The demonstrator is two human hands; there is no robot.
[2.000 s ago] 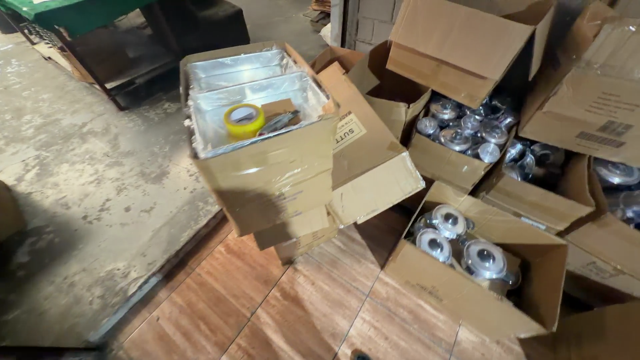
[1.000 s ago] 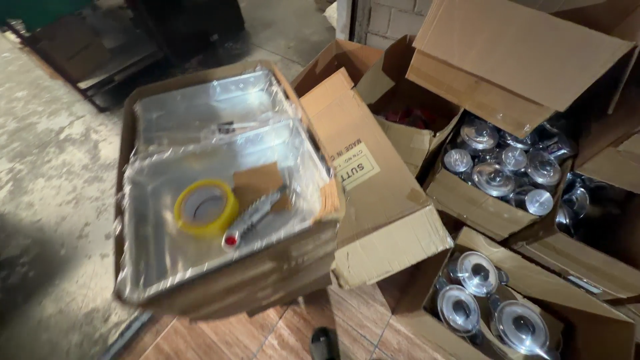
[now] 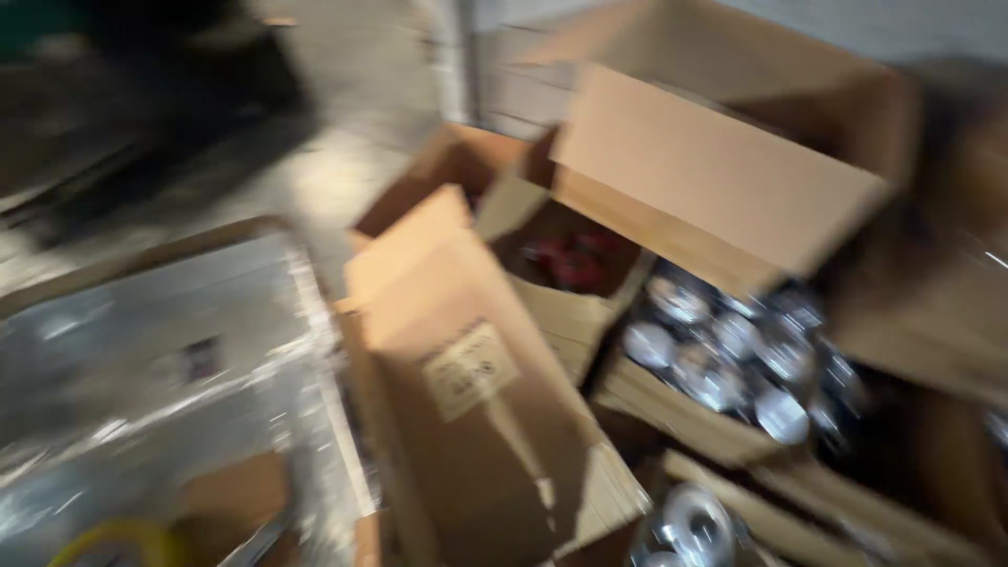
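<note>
Neither my left hand nor my right hand is in view. At the lower left, plastic-wrapped metal trays (image 3: 157, 315) stand in a cardboard box. A roll of yellow tape (image 3: 118, 543) lies in the nearer tray, cut off by the bottom edge, beside a piece of brown cardboard (image 3: 236, 492) and part of a metal tool (image 3: 256, 543). Right of the trays is a cardboard box with a label (image 3: 472, 370). An open carton of shiny metal and clear items (image 3: 724, 354) is at centre right. More round metal pieces (image 3: 697, 524) sit in a box at the bottom. The picture is blurred.
A carton holding red items (image 3: 579, 260) stands behind the labelled box. A large raised flap (image 3: 709, 173) partly covers the carton of shiny items. More cartons (image 3: 937, 291) crowd the right side. A dark piece of furniture (image 3: 157, 102) stands on the concrete floor (image 3: 339, 157) at the upper left.
The view has moved much closer to the boxes and turned right, so the tape and trays now lie at the lower left. No hand appears in any frame.
</note>
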